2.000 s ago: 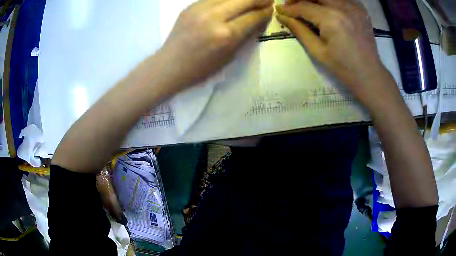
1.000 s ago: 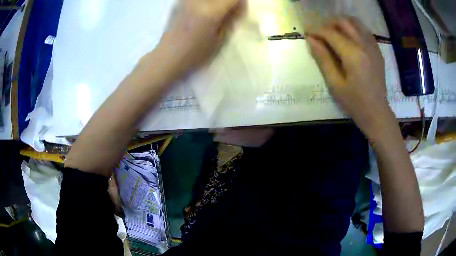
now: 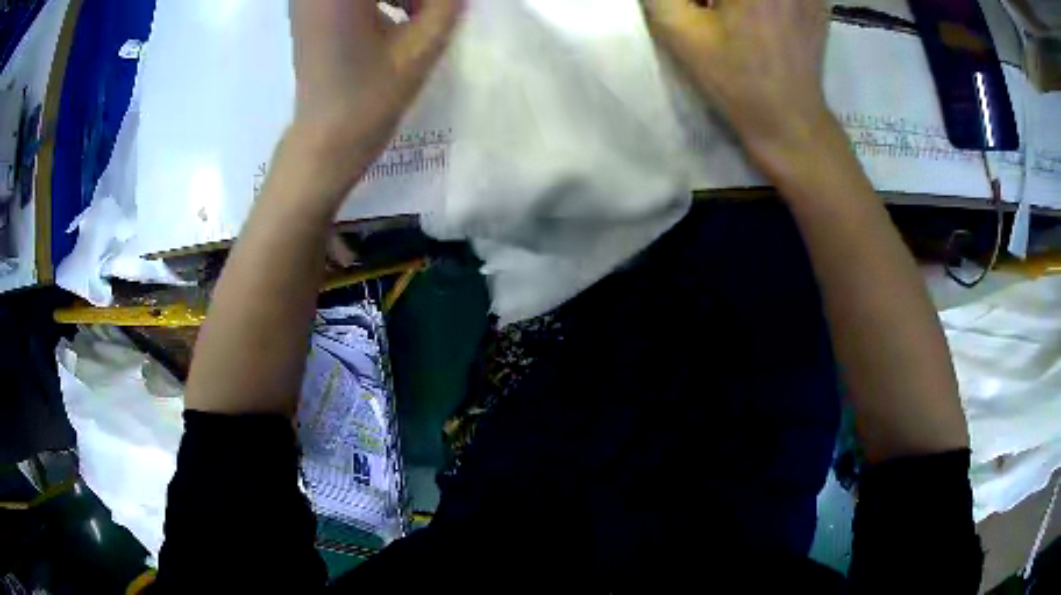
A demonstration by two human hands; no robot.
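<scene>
A white garment piece (image 3: pixel 559 151) hangs between my hands, over the table's front edge and down towards my lap. My left hand (image 3: pixel 367 70) is at the top edge, left of the cloth, its thumb and fingers closed at the cloth's upper left. My right hand (image 3: pixel 745 58) is at the cloth's upper right, fingers cut off by the top edge and partly blurred; it appears to hold that side. The needle area is out of view or hidden.
The white table (image 3: pixel 890 87) has a printed ruler along its front edge. A smartphone (image 3: pixel 963 70) with a cable lies upper right. Below are a basket of printed papers (image 3: pixel 349 407), a yellow bar (image 3: pixel 140 314), and white cloth heaps at left (image 3: pixel 116 430) and right (image 3: pixel 1006 384).
My hands have moved apart, the left one further left. The white cloth now hangs between them over the table edge. The view has shifted, with the table higher in the picture.
</scene>
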